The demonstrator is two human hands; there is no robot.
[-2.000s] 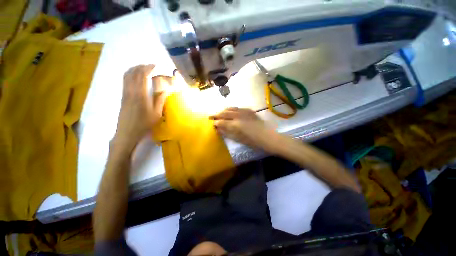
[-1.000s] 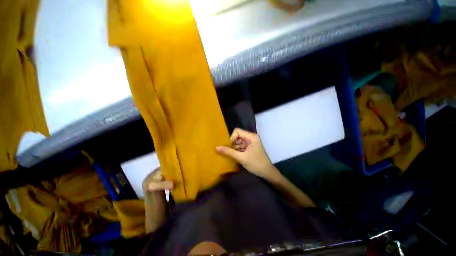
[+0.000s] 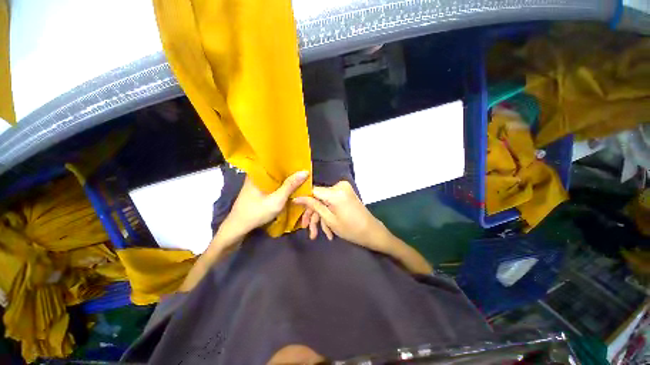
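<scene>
A long mustard sleeve panel (image 3: pixel 260 85) hangs from the white machine table over its front edge down to my lap. A long fold runs along its left part. My left hand (image 3: pixel 265 203) pinches the lower end of the panel, with the thumb on top. My right hand (image 3: pixel 341 214) holds the right edge of the same end, its fingers touching or close to the left thumb. The cloth's bottom tip is bunched below my fingers. The machine head and needle are out of the picture.
The table's front edge bears a printed ruler tape (image 3: pixel 399 25). A white board (image 3: pixel 410 152) lies below, on both sides of the cloth. A blue crate (image 3: pixel 483 142) at right holds mustard pieces. Bundles of mustard pieces (image 3: pixel 50 242) heap at lower left. A mustard piece shows at the far left table edge.
The view has tipped down from the machine to the lap. Both hands have moved from near the needle to the panel's lower end and come together there, gathering the cloth.
</scene>
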